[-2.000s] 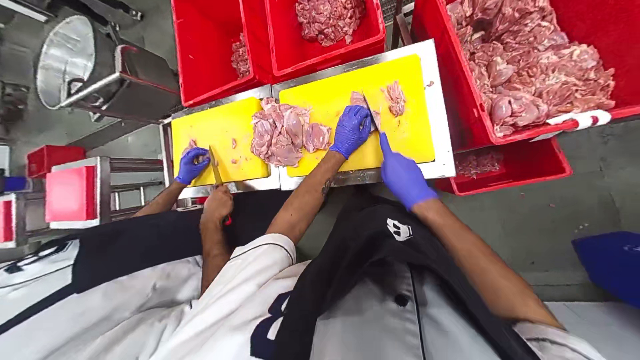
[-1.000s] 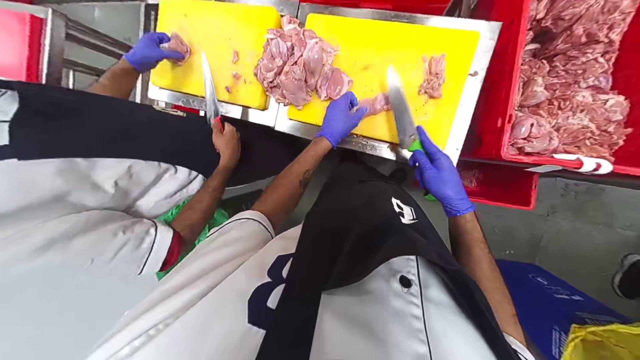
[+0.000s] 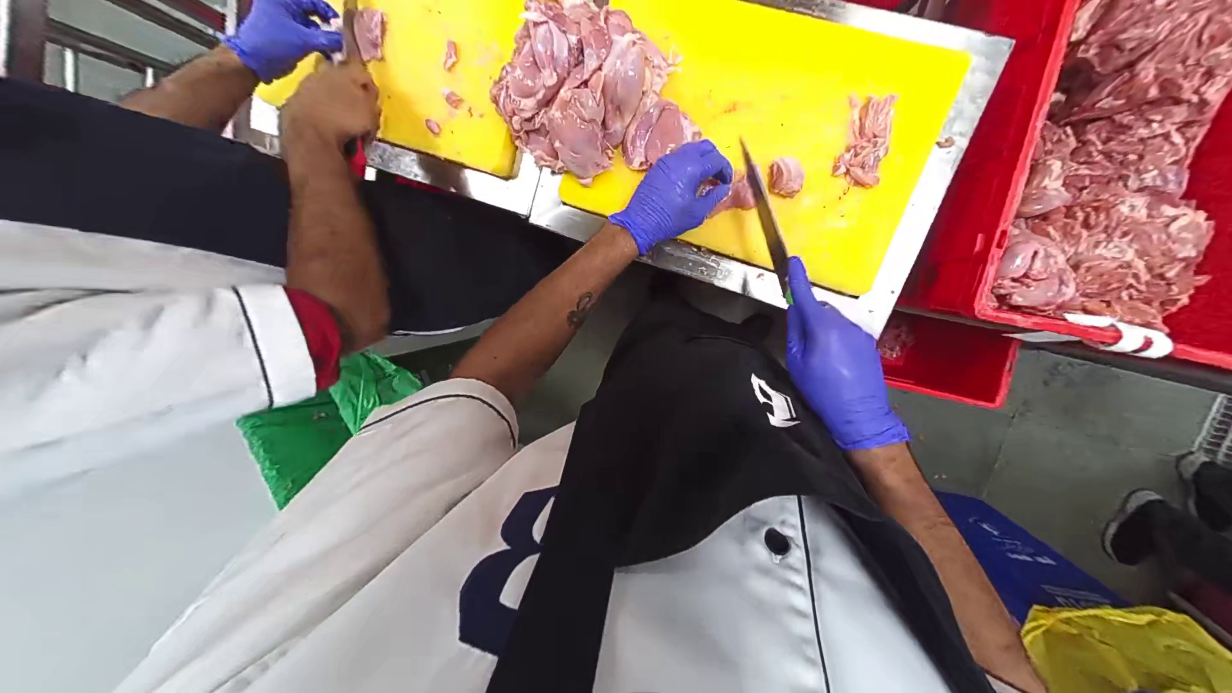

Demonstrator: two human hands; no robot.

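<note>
My left hand point(image 3: 679, 192), in a blue glove, holds a strip of raw meat point(image 3: 739, 192) near the front edge of a yellow cutting board point(image 3: 741, 67). Gripped by its handle in my gloved right hand point(image 3: 837, 361) is a knife point(image 3: 765, 217), its blade upright against the right end of that strip. Just right of the blade lies a small cut piece point(image 3: 786, 177). Farther right rests a small pile of trimmings point(image 3: 866, 140). A heap of raw boneless meat point(image 3: 587, 87) spans the boards left of my left hand.
A co-worker's gloved hand point(image 3: 281, 38) and bare hand point(image 3: 332, 101) cut meat on the left board point(image 3: 462, 96). Red crates point(image 3: 1020, 192) of meat stand at right, one lower point(image 3: 962, 371). A blue container point(image 3: 1020, 558), a yellow bag point(image 3: 1126, 650) and another person's shoes point(image 3: 1131, 525) are lower right.
A small cut piece now lies apart, right of my blade. The co-worker's knife hand has moved up to the gloved hand. The view has shifted.
</note>
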